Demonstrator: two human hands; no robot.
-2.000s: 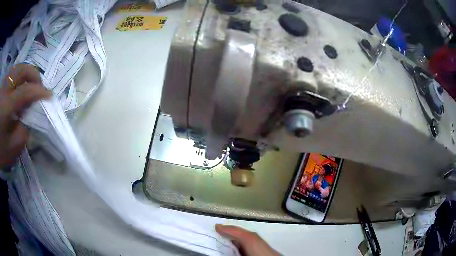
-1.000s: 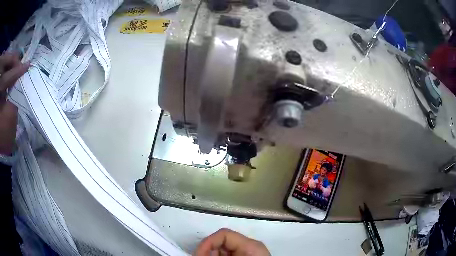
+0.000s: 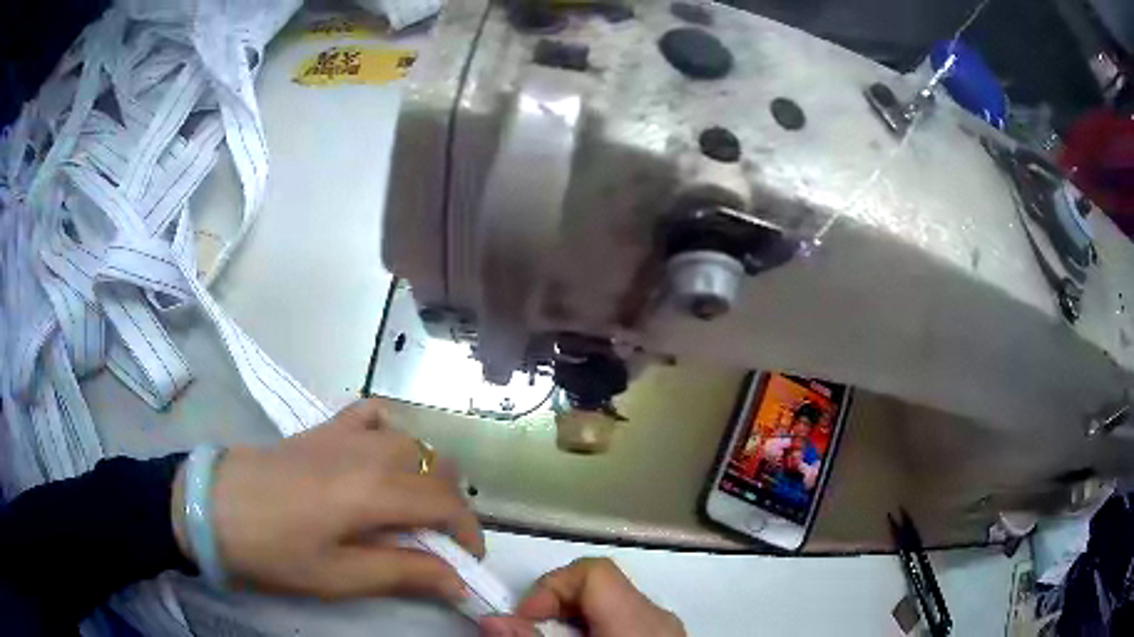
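Observation:
A white strip with thin dark lengthwise stripes (image 3: 259, 377) runs from the heap of strips (image 3: 137, 162) down under my left hand (image 3: 354, 510). My left hand, with a ring and a pale wristband, is closed over the strip in front of the machine bed. My right hand (image 3: 597, 604) pinches the strip close to my left fingers at the bottom edge; it is partly cut off by the picture's edge. The strip's end is not clearly visible. The sewing machine head (image 3: 585, 162) stands behind, with its lit needle plate (image 3: 435, 367) below.
A smartphone (image 3: 777, 460) lies on the tan machine bed (image 3: 647, 485). Dark snips (image 3: 918, 572) lie to its right. A small brown knob (image 3: 582, 429) is beside the foot. Yellow stickers (image 3: 354, 66) are on the tabletop (image 3: 311, 224) at the back. A blue object (image 3: 970, 85) is behind the machine.
My left hand has come from the far left, at the heap, to the front beside my right hand. The strip stretched between them is now short. My right hand has moved slightly right and down.

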